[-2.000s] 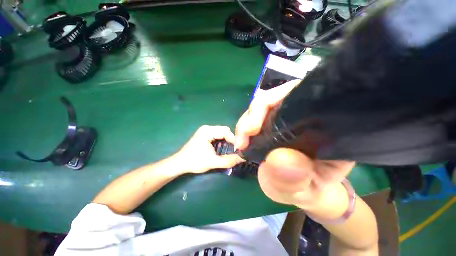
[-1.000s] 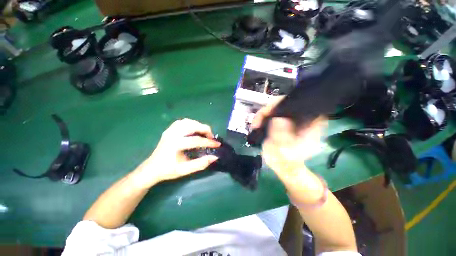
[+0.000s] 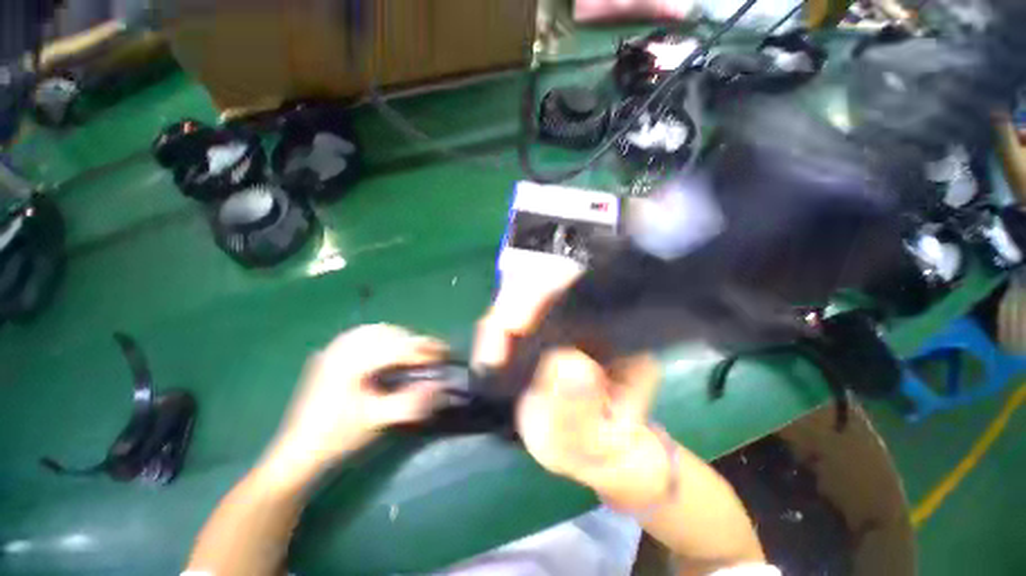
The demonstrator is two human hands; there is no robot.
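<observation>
My left hand (image 3: 366,388) is closed around a black clip base (image 3: 452,388) low over the bench, and much of the part is hidden by the fingers. My right hand (image 3: 585,411) grips the lower end of the thick black electric screwdriver (image 3: 698,270), which is large, tilted and blurred. The driver's tip is at or close to the clip base; contact cannot be made out. The white screw feeder (image 3: 563,203) with blue side and small red switch stands just beyond my right hand, partly hidden by it.
A clip base with curved strap-like arms (image 3: 152,433) lies at left on the green bench (image 3: 270,338). Fan heads (image 3: 262,225) stand at back left, others (image 3: 655,133) at back right. A large carton (image 3: 360,51) is behind. An open parts carton (image 3: 878,484) and blue stool (image 3: 962,366) are at lower right.
The driver in my right hand has moved from over the feeder left and down to the clip base. My left hand has shifted slightly left and down. The camera view has shifted, showing more of the back.
</observation>
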